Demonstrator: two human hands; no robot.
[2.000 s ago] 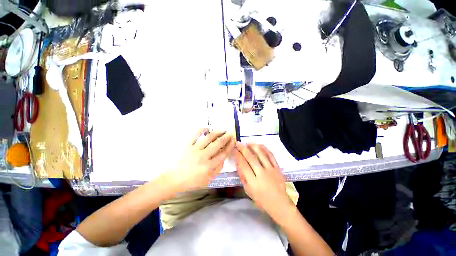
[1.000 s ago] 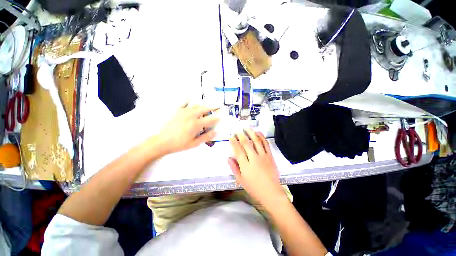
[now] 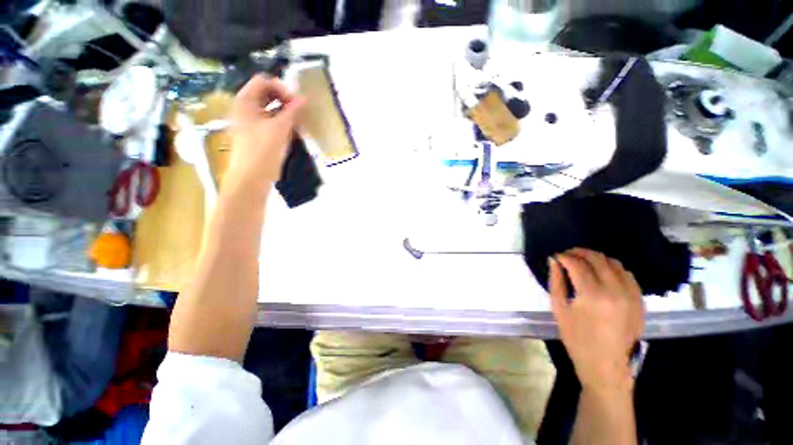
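Note:
My left hand (image 3: 261, 117) is raised over the table's left part, blurred, with thumb and fingertips close together beside a tan card with dark edges (image 3: 326, 113); whether they touch it is unclear. A black cut piece (image 3: 300, 178) lies below the card, partly hidden by my left hand. My right hand (image 3: 596, 300) is at the front edge of the black fabric stack (image 3: 600, 230), fingers curled over it; whether they grip a piece cannot be told. The presser foot and needle area (image 3: 489, 204) has no hand at it.
The white sewing machine has a tan patch (image 3: 496, 119) and a black cloth strip (image 3: 642, 122). Red scissors (image 3: 763, 282) lie far right. At left are a brown cardboard sheet (image 3: 165, 235), red scissors (image 3: 135, 187) and an orange ball (image 3: 110, 250). A small curved dark-edged object (image 3: 413, 249) lies left of the needle.
My left hand has moved from near the needle to the far left. My right hand has moved right onto the black stack. The dark-edged tan card now shows at left. The view has shifted.

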